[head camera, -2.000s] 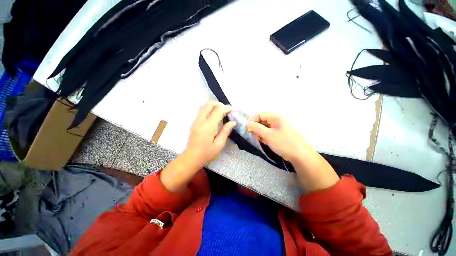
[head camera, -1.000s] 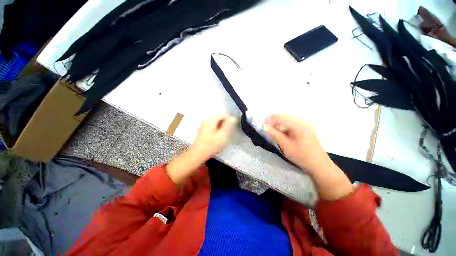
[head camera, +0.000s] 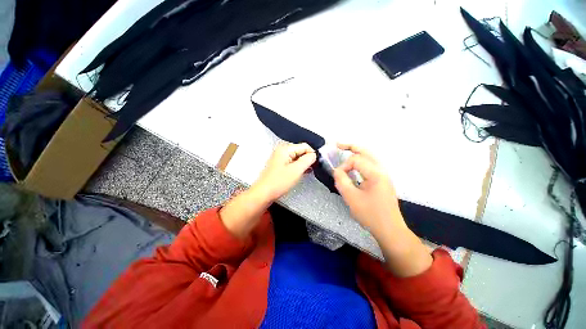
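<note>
A long black cloth strip [head camera: 475, 232] with pointed ends lies across the table's front edge; a thin thread trails from its far-left tip. My left hand [head camera: 289, 168] pinches the strip near its middle between thumb and fingertips. My right hand [head camera: 367, 183] pinches it just to the right, at a pale whitish layer [head camera: 331, 157] that shows between the hands. The exact spot under the fingertips is hidden. Part of the strip is covered by my right hand and forearm.
A pile of black strips [head camera: 193, 38] lies at the upper left, another [head camera: 536, 103] at the right. A phone [head camera: 408, 54] lies beyond my hands. Black scissors [head camera: 560, 302] are at the lower right edge. A cardboard box [head camera: 67, 151] stands left of the table [head camera: 173, 122].
My left hand, blurred and apart from the strip a second ago, is back on it beside my right hand. The strip's far end now lies flatter and wider, its tip swung left.
</note>
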